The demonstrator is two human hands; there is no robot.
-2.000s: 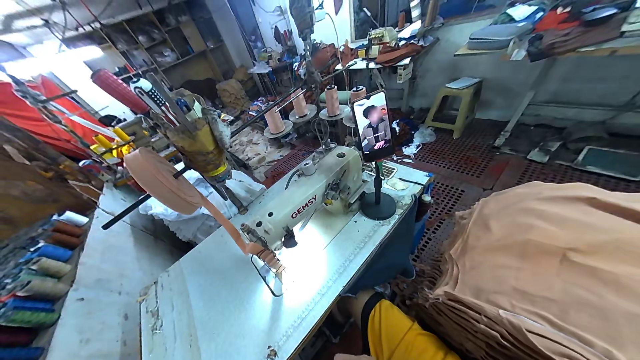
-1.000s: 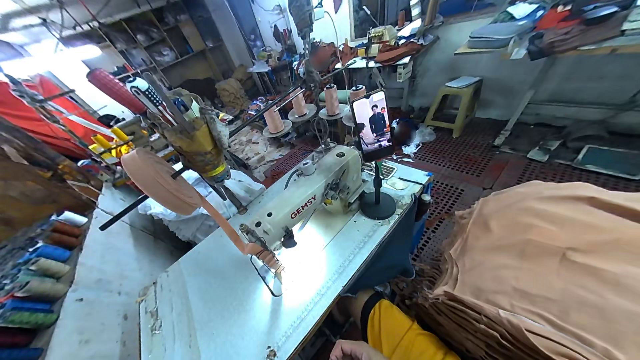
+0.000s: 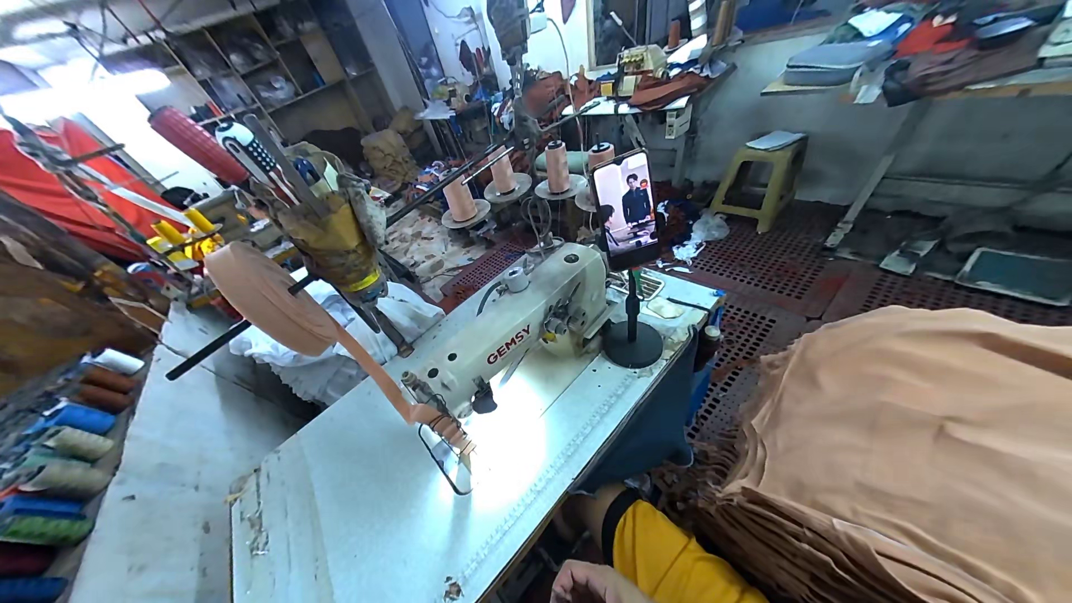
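At the bottom edge, part of one hand shows over the lap, in front of a yellow garment; which hand it is, and whether it holds anything, cannot be made out. No second hand shows. Left of it stands a white Gemsy sewing machine on its table. From a roll of tan fabric tape on a black rod, a strip runs down to the needle area, bunched by a wire guide. A phone with a lit screen stands on a round black base.
Stacked tan fabric pieces fill the right side. Several thread spools lie at the far left. Tan thread cones stand behind the machine. A yellow stool and a cluttered bench are farther back. White cloth lies beyond the table.
Two seconds ago no hand was plain at the bottom edge; one showed there a second ago and now shows more fully. The picture on the phone screen has changed.
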